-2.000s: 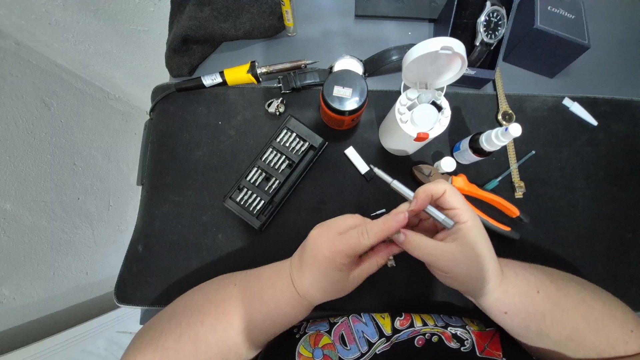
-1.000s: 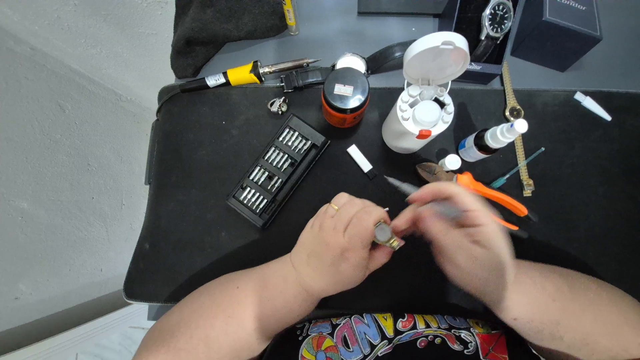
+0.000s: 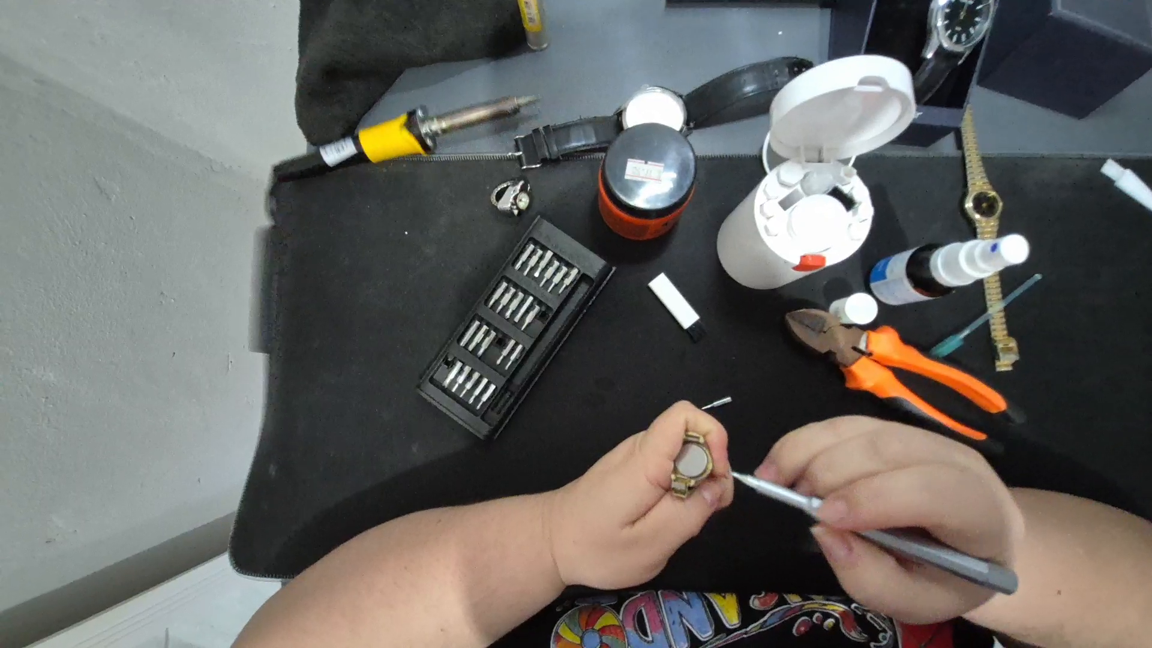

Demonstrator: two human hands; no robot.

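My left hand [image 3: 643, 504] pinches a small gold-toned wristwatch [image 3: 692, 460] between thumb and fingers, a plain greyish round face up. Whether that face is the dial or the case back, I cannot tell. My right hand [image 3: 900, 513] holds a slim silver precision screwdriver [image 3: 936, 558] like a pen, its tip just right of the watch and close to the left fingertips. On the black mat beyond the left hand lies a small metal screwdriver bit [image 3: 717, 403]. A black bit case [image 3: 517, 328] with rows of bits lies to the upper left.
Across the mat stand a black-lidded orange jar [image 3: 646, 180], an open white container [image 3: 765, 234] and a spray bottle [image 3: 909, 274]. Orange-handled pliers [image 3: 891, 360], a gold watch [image 3: 983, 205] and a small brush [image 3: 673, 301] lie nearby. A soldering iron [image 3: 396, 137] and strap watch [image 3: 654, 108] are farther back.
The watch, hardly visible in my left hand two seconds ago, now shows its round face. My right hand has shifted away from the left one, still with the screwdriver.
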